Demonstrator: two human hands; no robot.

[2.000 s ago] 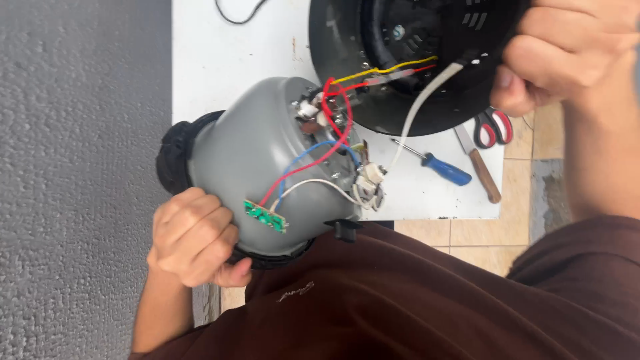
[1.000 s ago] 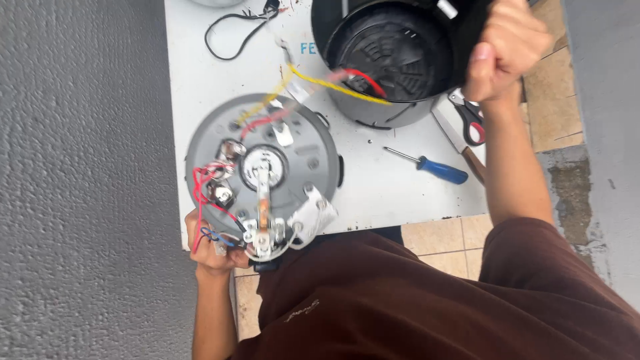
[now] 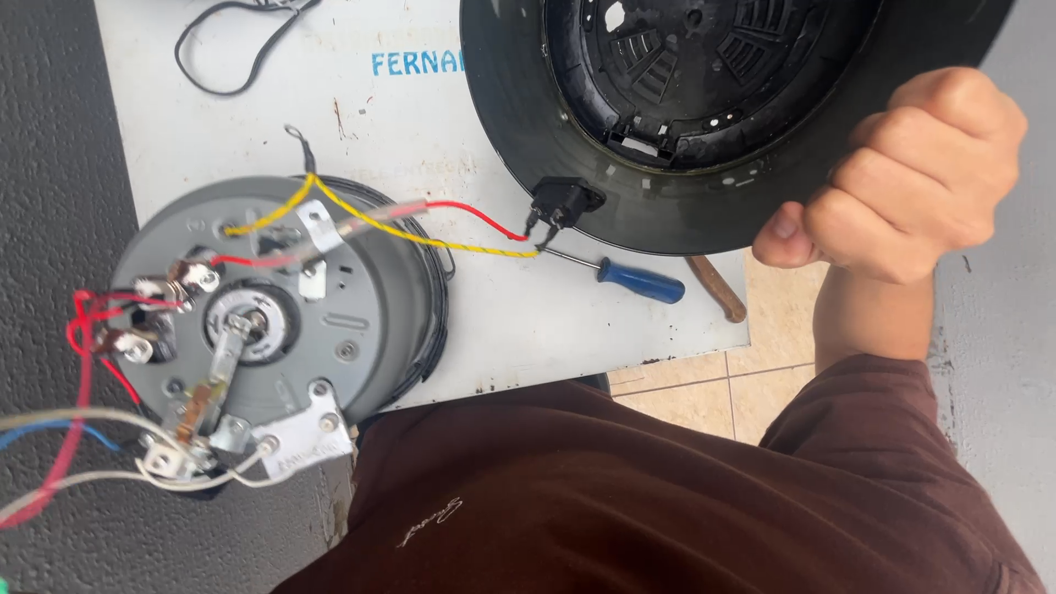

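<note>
My right hand (image 3: pixel 916 181) grips the rim of a black round appliance housing (image 3: pixel 676 198), whose vented inside faces me. On the left a grey metal inner pot body (image 3: pixel 363 305) shows its underside, with a centre thermostat, terminals and a bent metal bracket. Red, white and blue wires hang off its left side. Yellow and red wires run from it to a black power inlet socket (image 3: pixel 565 202) at the housing's lower edge. A ring terminal (image 3: pixel 297 136) sticks up from the yellow wire. My left hand is not in view.
On the white table (image 3: pixel 511 338) lie a blue-handled screwdriver (image 3: pixel 639 280) and a wooden handle (image 3: pixel 716 289), right of centre. A black cord (image 3: pixel 247 82) loops at the upper left. A textured dark grey surface borders the left, and tiled floor (image 3: pixel 685 396) shows below the table.
The grey pot body has turned from its side to show its underside. My left hand, earlier holding it, has gone out of view. The black inlet socket now shows outside the housing.
</note>
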